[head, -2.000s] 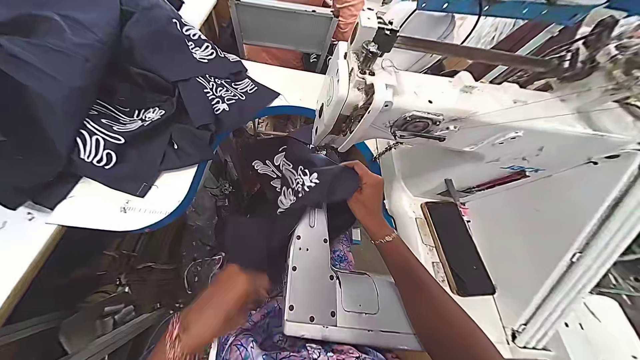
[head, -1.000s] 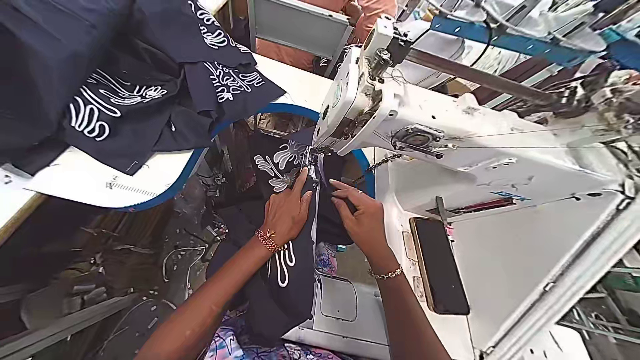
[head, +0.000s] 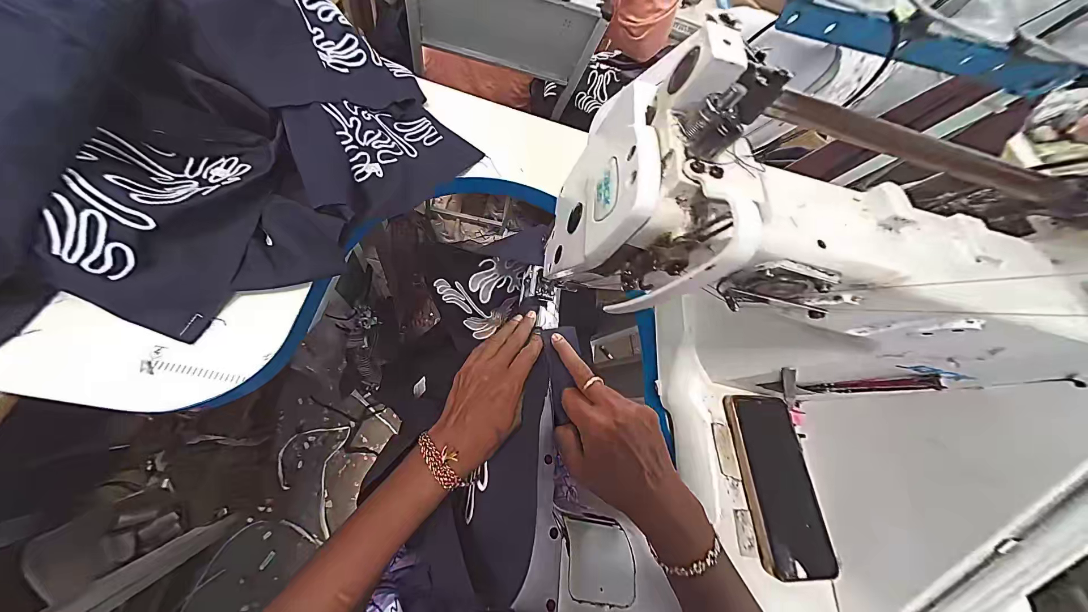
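Dark navy fabric with white embroidery [head: 501, 510] runs over the narrow bed of a white industrial sewing machine [head: 612, 178]. Its edge lies under the presser foot [head: 541, 293]. My left hand [head: 489, 387] rests flat on the cloth, fingertips just in front of the foot. My right hand [head: 608, 425] touches the cloth's folded edge with an extended index finger, its other fingers curled; whether they pinch cloth is hard to tell. Neither the needle tip nor the stitches can be made out.
More embroidered navy pieces [head: 170, 170] are heaped on the white, blue-edged table [head: 255, 374] at the left. A smartphone [head: 782, 484] lies on the machine's base at the right, near a thin red tool [head: 884, 384]. Part of a person in orange [head: 642, 25] shows beyond the table.
Two seconds ago my left hand was lower left and my right hand held up the cloth near the machine head. Both hands now lie on the cloth before the presser foot.
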